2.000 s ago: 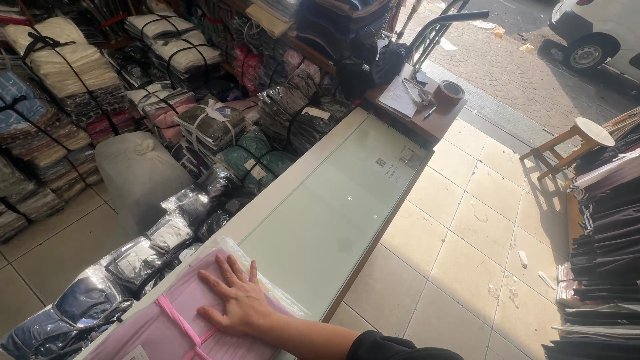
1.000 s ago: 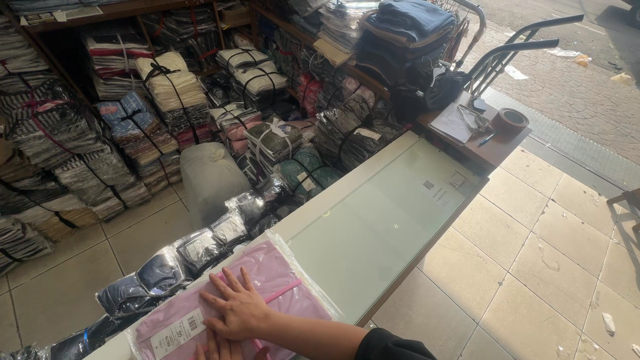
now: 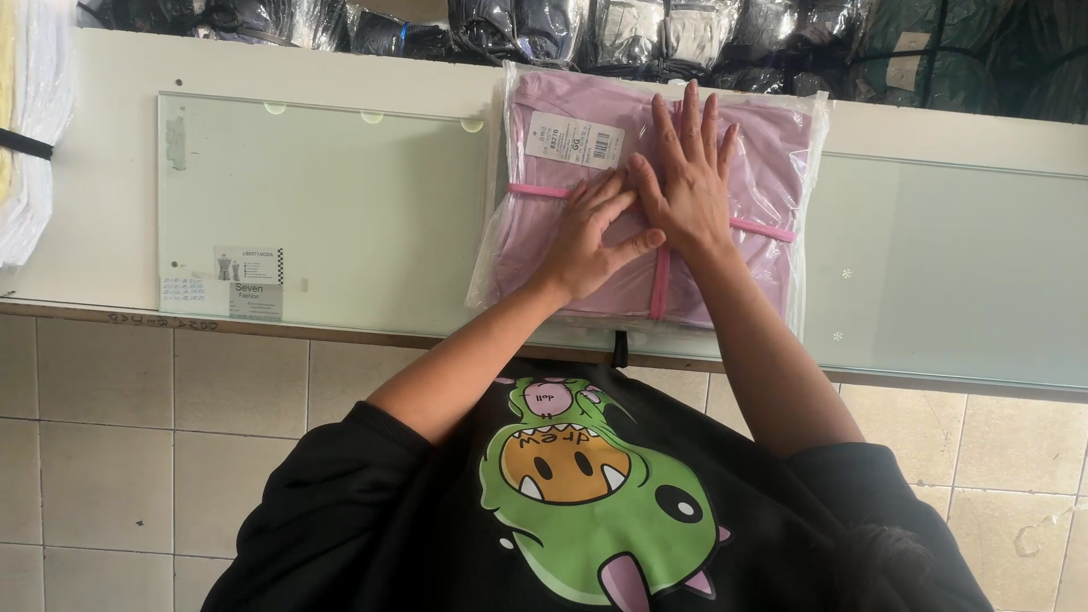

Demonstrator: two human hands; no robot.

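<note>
A pink garment bundle in clear plastic [image 3: 561, 246] lies on a glass-topped counter [image 3: 340, 212], tied crosswise with pink bands and bearing a printed label near its upper left. My left hand [image 3: 593, 242] rests on the middle of the bundle, fingers spread, over the crossing of the bands. Flat on it just to the right lies my right hand [image 3: 690, 183], with its fingers pointing away from me. The two hands are close together, and neither grips anything. The edge of a further wrapped layer shows under the bundle's left side. A black strap end [image 3: 620, 348] hangs below the counter's near edge.
Plastic-wrapped dark and light clothing bundles [image 3: 629, 34] line the far side of the counter. At the far left stands a white and yellow wrapped stack [image 3: 34, 127] with a black band. Cards [image 3: 248, 265] lie at the glass's left part. Tiled floor [image 3: 102, 476] shows on the near side.
The view has swung down from the shop to the counter. Two seconds ago only one hand showed on the pink bundle; now both lie on it.
</note>
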